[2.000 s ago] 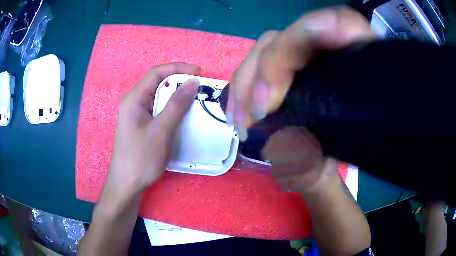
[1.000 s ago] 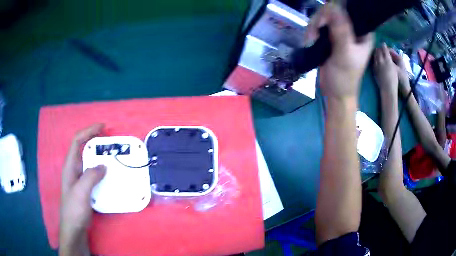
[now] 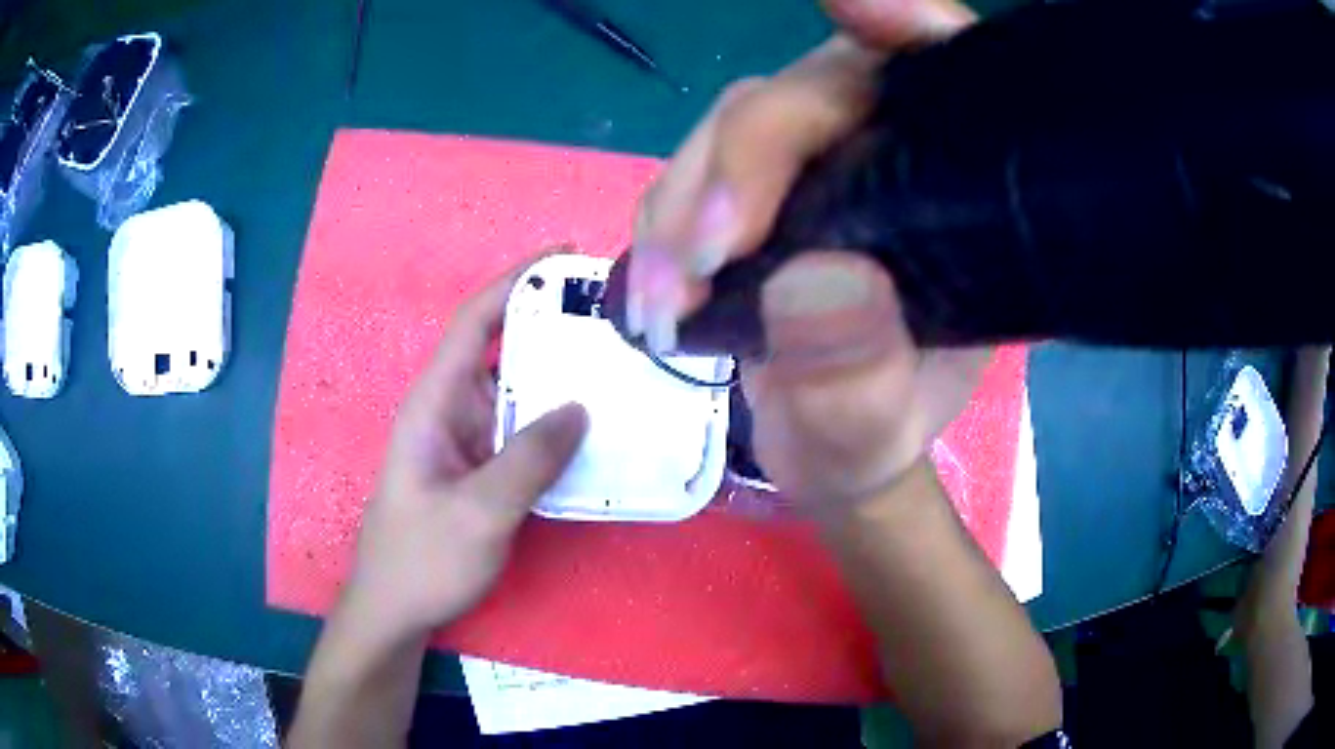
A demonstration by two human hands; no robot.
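Note:
My left hand (image 3: 469,476) holds a white rear housing (image 3: 622,439) on the red foam mat (image 3: 395,293), thumb on its inner face, fingers around its left edge. My right hand (image 3: 820,278) grips the large black electric screwdriver (image 3: 1083,190), its front end over the housing's upper right. The dark cutout near the housing's top edge is partly visible; the screwdriver tip and any screw are hidden by my fingers. A thin dark cable (image 3: 677,372) curves right from the housing. The dark front panel (image 3: 744,446) shows only as a sliver under my right hand.
White housings (image 3: 171,300) and bagged dark panels (image 3: 110,103) lie at left. Black tweezers (image 3: 622,41) lie beyond the mat. White paper (image 3: 564,698) shows under the mat. At right are a bagged white housing (image 3: 1249,439) and another person's arm (image 3: 1285,585).
A second ago my right hand held the screwdriver at the screw feeder, right of the mat. It is now back over the housing. My left hand still holds the housing. The camera view has shifted.

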